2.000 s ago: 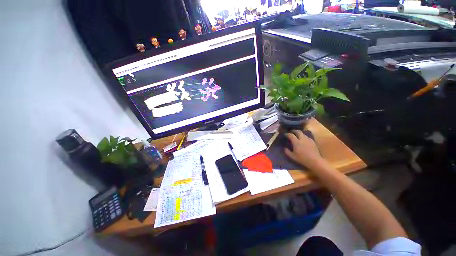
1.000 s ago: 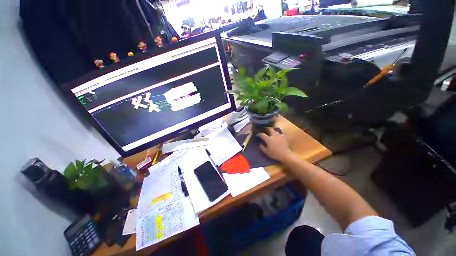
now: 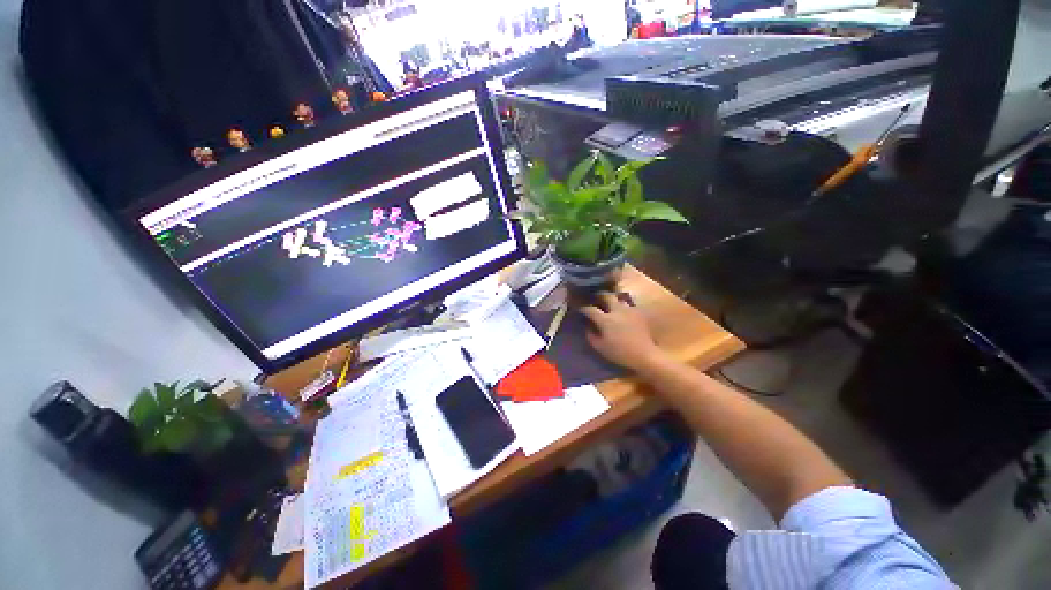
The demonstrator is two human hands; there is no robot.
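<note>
My right hand [image 3: 619,331] rests over a small dark computer mouse [image 3: 624,299] on a dark mat, just in front of the potted plant [image 3: 594,219]. The hand covers most of the mouse. The monitor [image 3: 334,231] shows a black screen with white and pink pattern shapes joined by thin lines. Printed sheets with yellow highlighting [image 3: 375,484] lie in front of it, with a black pen on them. A black smartphone [image 3: 475,422] lies on the papers. My left hand is not in view.
A red piece [image 3: 530,379] lies beside the mat. A calculator [image 3: 180,556] and a smaller plant [image 3: 181,417] are at the desk's left end. A blue crate [image 3: 622,507] is below the desk. A large dark machine table [image 3: 715,63] stands behind, right.
The view has turned right, so the desk sits further left. The pattern shapes on the screen have changed size and place. My right hand has stayed at the mouse.
</note>
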